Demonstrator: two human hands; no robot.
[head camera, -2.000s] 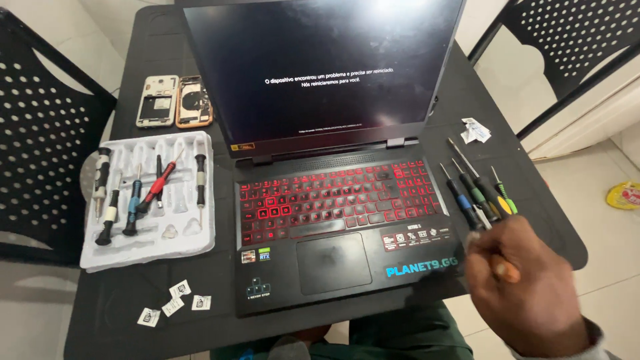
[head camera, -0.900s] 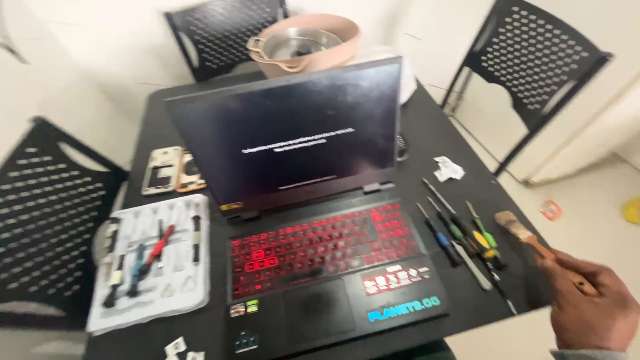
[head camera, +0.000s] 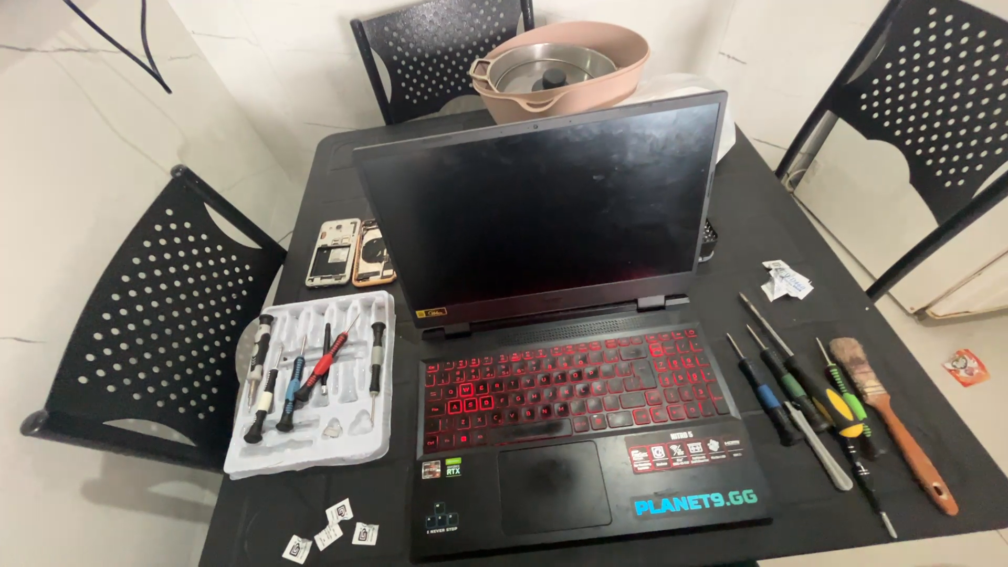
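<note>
Neither of my hands is in the head view. An opened laptop (head camera: 575, 409) stands on the black table, its keys lit red and its screen (head camera: 543, 213) dark. Right of it lie several screwdrivers (head camera: 760, 386), a metal spudger (head camera: 823, 449) and a wooden-handled paintbrush (head camera: 906, 441), its bristles pointing away from me. On the left, a white plastic tray (head camera: 358, 449) holds small precision screwdrivers, one of them red (head camera: 324, 362). Behind the tray lie a phone frame (head camera: 332, 252) and a second, orange-edged phone housing (head camera: 372, 256), partly hidden by the screen.
Small white printed papers (head camera: 365, 534) lie at the front left, with more paper scraps (head camera: 786, 281) at the back right. A pink basin (head camera: 622, 55) holding a lidded metal pot (head camera: 516, 71) stands behind the laptop. Black perforated chairs (head camera: 157, 315) surround the table (head camera: 787, 197).
The paintbrush, held in my right hand before, now lies beside the screwdrivers, and that hand has left the view. The laptop screen has gone from showing white text to dark.
</note>
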